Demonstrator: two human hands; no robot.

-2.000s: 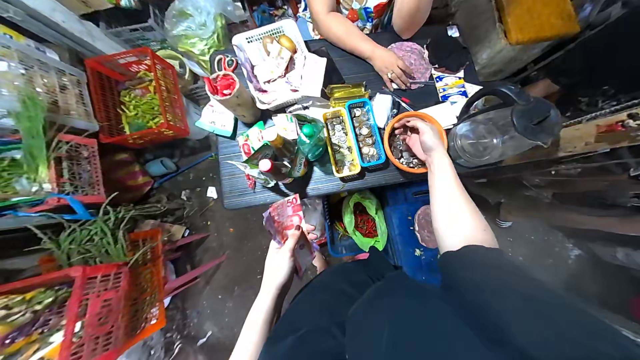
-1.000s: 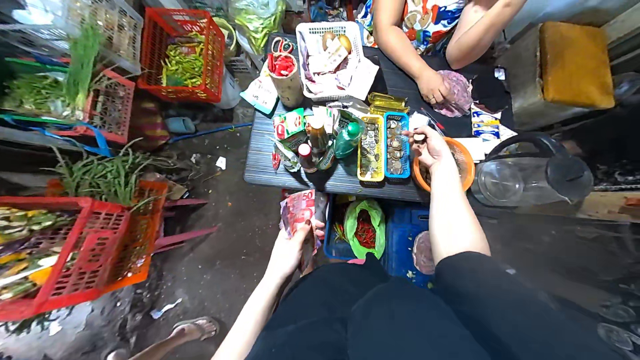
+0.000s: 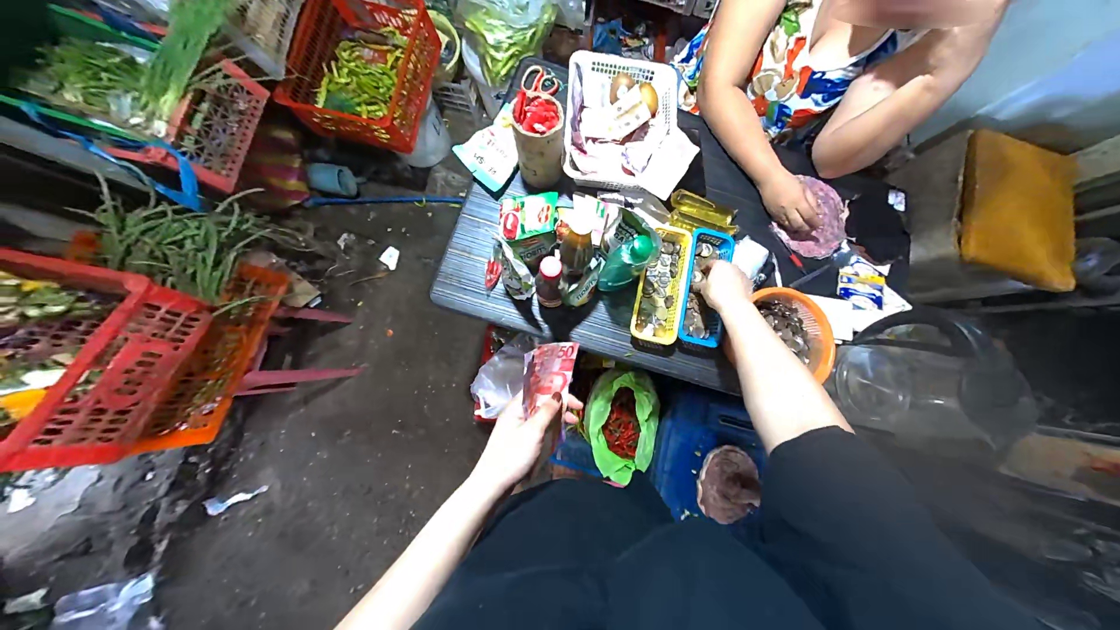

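My left hand (image 3: 522,430) is shut on a red banknote (image 3: 550,374), held upright past the table's near edge. My right hand (image 3: 725,284) reaches over the blue basket (image 3: 707,293) of coins; its fingertips are partly hidden, so I cannot tell whether they hold a coin. Beside it, touching, stands a yellow basket (image 3: 662,284) of coins. Right of my right wrist is an orange bowl (image 3: 818,337) of darker coins. Left of the baskets stand a small bottle with a pink cap (image 3: 549,282), a green-capped bottle (image 3: 626,262) and several packets.
A person's hand (image 3: 794,204) rests on a round pinkish item (image 3: 822,219) across the table (image 3: 472,271). A clear plastic jug (image 3: 884,372) stands at the right. Below are a green bag of red chillies (image 3: 623,424) and a blue container (image 3: 691,437). Red crates (image 3: 105,376) of vegetables line the left.
My right hand has moved from the orange bowl to the blue basket. My left hand keeps hold of the banknote. The view has shifted somewhat.
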